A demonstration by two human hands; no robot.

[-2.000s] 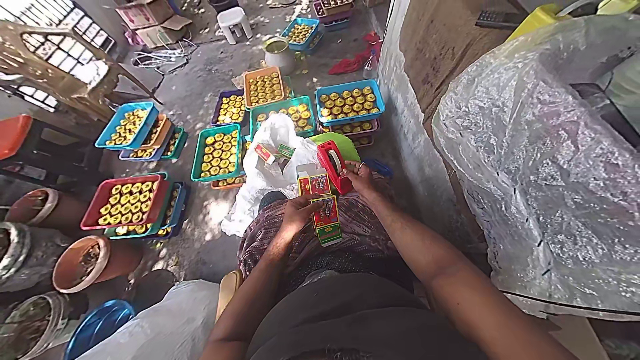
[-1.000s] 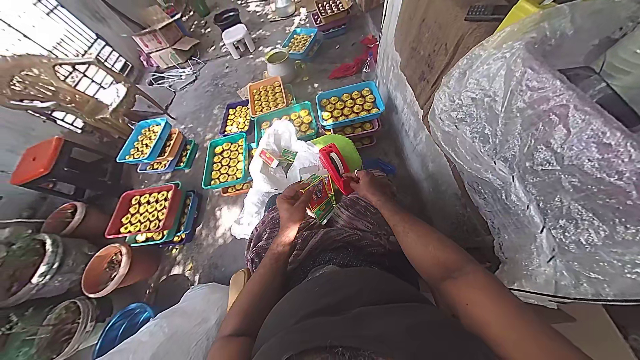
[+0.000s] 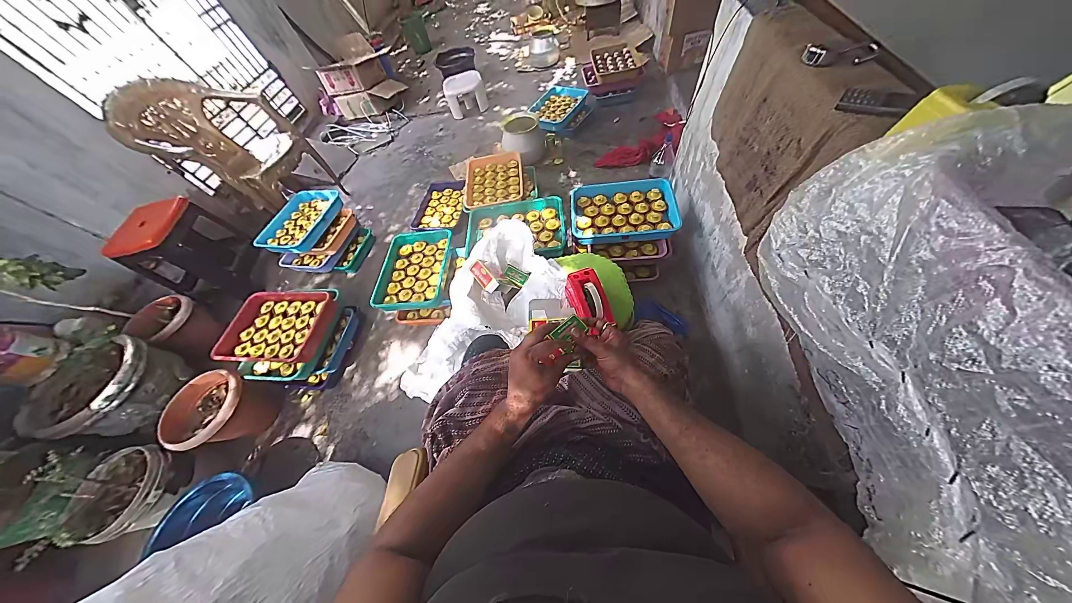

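Over my lap, my left hand (image 3: 536, 367) holds a small printed green-and-red cardboard box (image 3: 569, 328) from its left side. My right hand (image 3: 610, 356) grips the same box from the right, with its fingertips close to those of the left. A red tape dispenser (image 3: 590, 295) stands just beyond the right hand, in front of a round green object (image 3: 618, 289). Beyond the left hand lies a white plastic bag (image 3: 502, 243) with small printed boxes (image 3: 514, 276) on it. More printed box surfaces show under my fingers, partly hidden.
Stacked plastic trays of small yellow round pieces stand ahead, such as a blue tray (image 3: 626, 211) and a teal tray (image 3: 412, 270). A red tray (image 3: 272, 335) tops a stack at left, near terracotta pots (image 3: 219, 410). A plastic-covered bulk (image 3: 930, 318) and a low wall (image 3: 712, 184) flank the right.
The red tape dispenser was at my right hand's fingers and now stands just beyond them. Both hands have come together around the small box. The view has tilted up somewhat.
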